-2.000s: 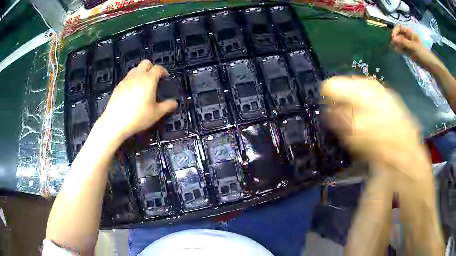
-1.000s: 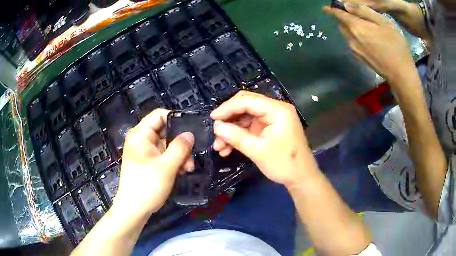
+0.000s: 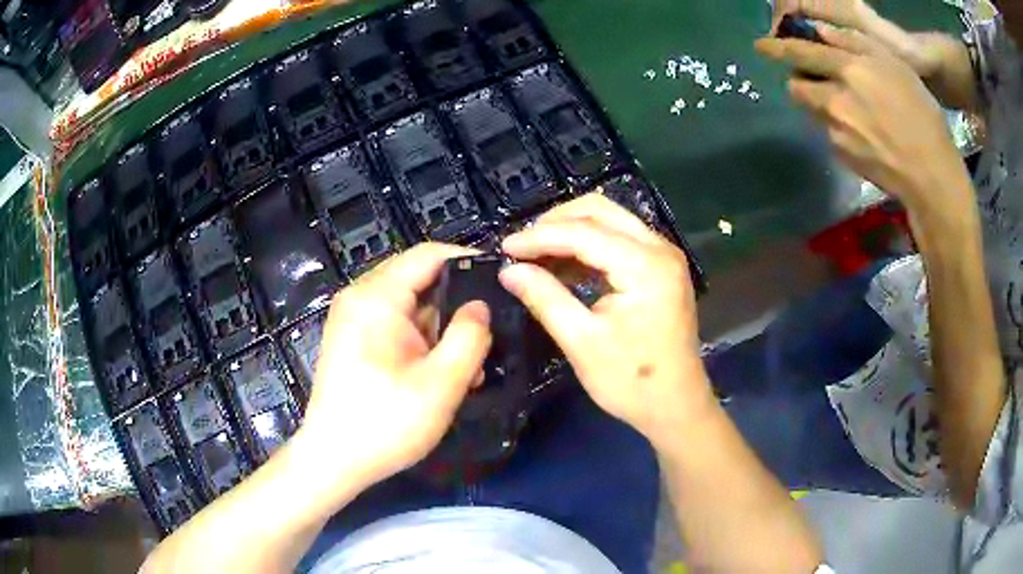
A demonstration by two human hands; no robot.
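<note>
A black phone housing (image 3: 494,336) is held over the near right part of the black tray. My left hand (image 3: 393,348) grips it along its left side, with the thumb across its face. My right hand (image 3: 611,303) has thumb and forefinger closed at the housing's top right corner; whether a tiny part is between them cannot be told. A small pale spot shows at the housing's top edge. The blister tray (image 3: 286,264) holds rows of similar housings, with one empty shiny pocket in the middle row.
A loose pile of small whitish parts (image 3: 701,79) lies on the green mat (image 3: 628,45), with a single pale piece (image 3: 726,227) nearer. At right, another person's hands (image 3: 864,95) hold a small dark object. Orange-red wrapping (image 3: 213,45) edges the bench.
My left hand has gone from reaching over the tray to holding a housing, and my right hand has come in to its top corner. Over the last second both hands moved slightly right in view.
</note>
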